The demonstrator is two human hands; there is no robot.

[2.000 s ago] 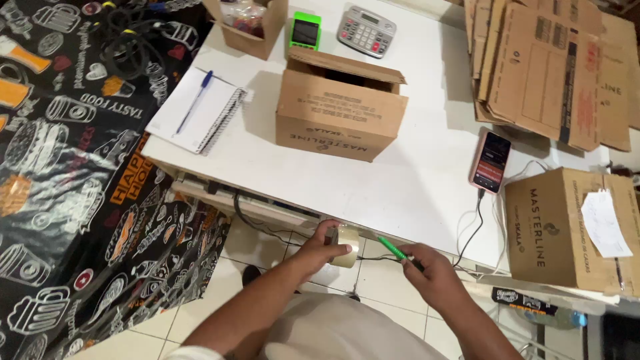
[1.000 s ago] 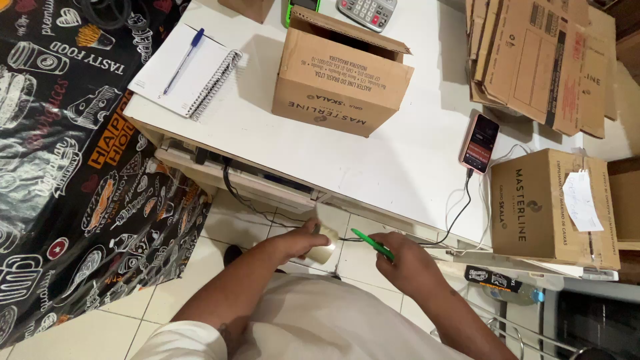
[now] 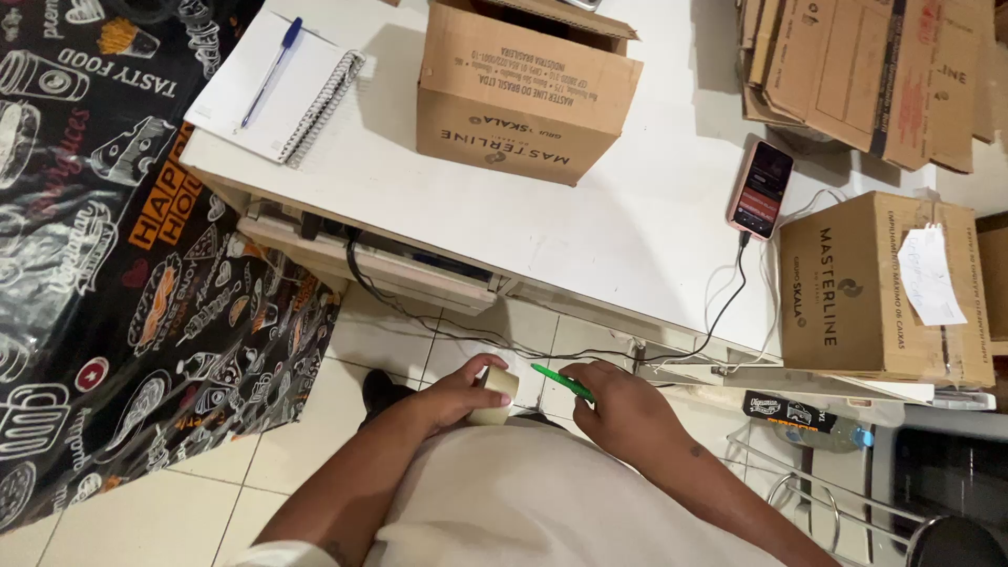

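My left hand holds a roll of packing tape in front of my body, below the desk's front edge. Just right of it, my right hand grips a green pen-like tool, its end pointing at the roll without touching it. Beyond my hands, a cardboard box stands on the white desk, its top partly raised. A spiral notebook with a blue pen on it lies to the left. A phone lies on the right, joined to a cable.
A taped cardboard box with a paper on it stands at the desk's right end, below a stack of flattened cartons. Cables hang along the desk's front. A patterned black cover is at the left, a wire rack at the lower right.
The view has shifted, and the calculator and green device have largely left it. Both hands still hold the tape roll and the green tool, whose end now points toward the roll at a slightly different angle.
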